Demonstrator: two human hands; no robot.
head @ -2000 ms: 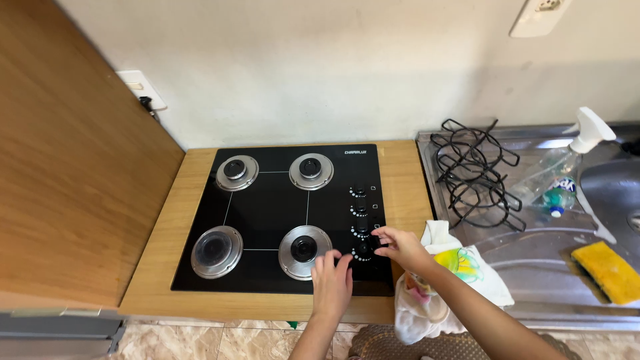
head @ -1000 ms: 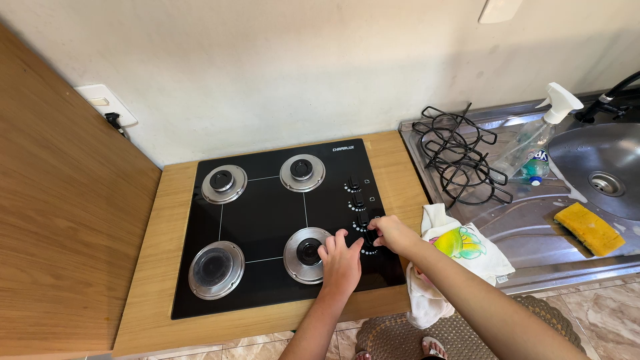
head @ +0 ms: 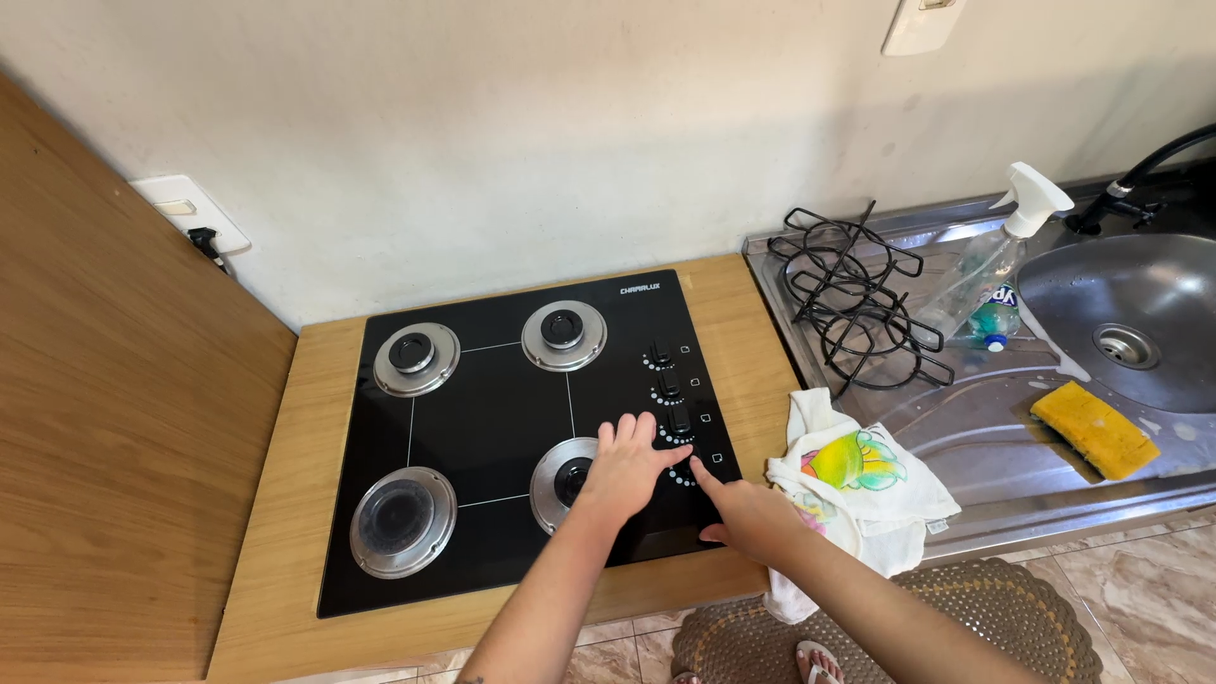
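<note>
A black glass four-burner cooktop (head: pixel 494 418) is set in a wooden countertop. My left hand (head: pixel 622 470) reaches over the front right burner (head: pixel 566 484), fingers spread, its thumb at the nearest control knob (head: pixel 692 456). From the right, my right hand (head: pixel 746 508) points its index finger at the same knob, beside the left thumb; that knob is mostly hidden. Three more black knobs stand in a row behind it, among them a middle one (head: pixel 677 419). Beside my right wrist, a white cloth (head: pixel 855 475) with a colourful print hangs over the counter edge.
Black wire pan supports (head: pixel 845 294) lie piled on the steel drainboard, near a clear spray bottle (head: pixel 978 266) and a small bottle (head: pixel 996 318). A yellow sponge (head: pixel 1094 430) lies before the sink basin (head: pixel 1130 294). A wooden panel (head: pixel 123 408) rises at the left.
My right index finger now points extended at the nearest knob, where that hand's fingers were bent together a second ago. My left hand stays close to the same knob.
</note>
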